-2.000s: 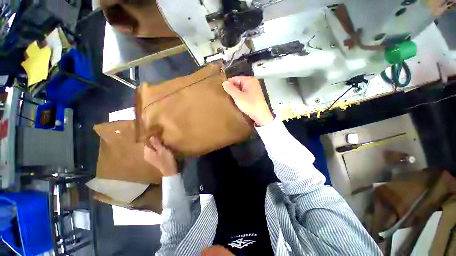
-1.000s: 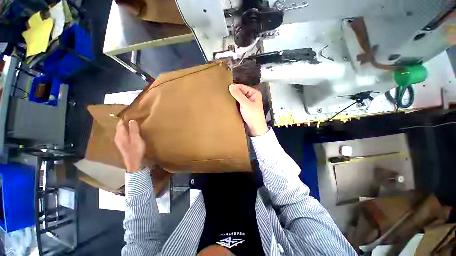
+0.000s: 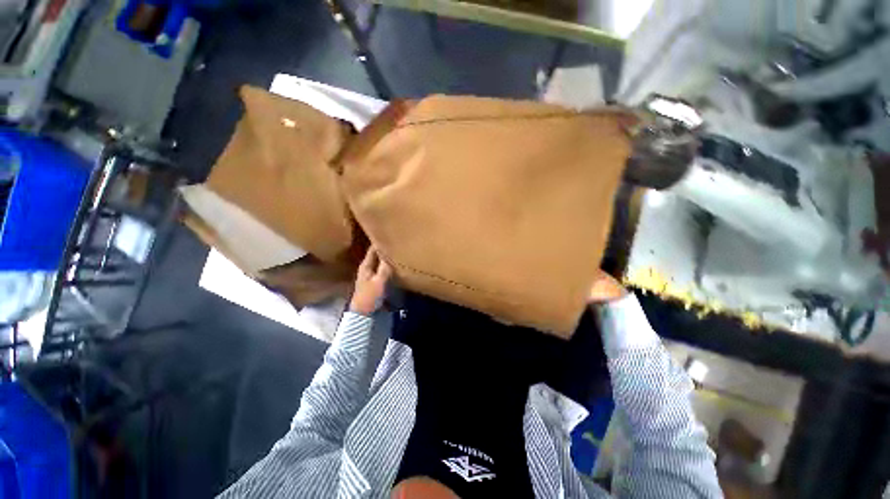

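A large tan-brown leather panel [image 3: 488,195] with stitched seam lines near its upper and lower edges spans the space before my body. Its upper right corner is by the blurred needle area of the sewing machine [image 3: 742,195]. My left hand [image 3: 371,281] is at the panel's lower left edge, gripping it, with fingertips partly hidden. My right hand [image 3: 605,288] is at the lower right edge, its fingers mostly hidden under the panel. Another brown panel [image 3: 283,166] with off-white sheet lies at the left, partly covered by the large one.
White sheets [image 3: 220,278] lie under the left panels. A metal rack [image 3: 78,244] and blue bins [image 3: 39,210] stand at far left. A table edge [image 3: 488,18] crosses the top. A blurred open drawer [image 3: 751,390] is at lower right, below the machine table.
The view has turned left. Both hands have moved to the large panel's lower edge, the right one down from beside the needle area. The panel now lies more spread out.
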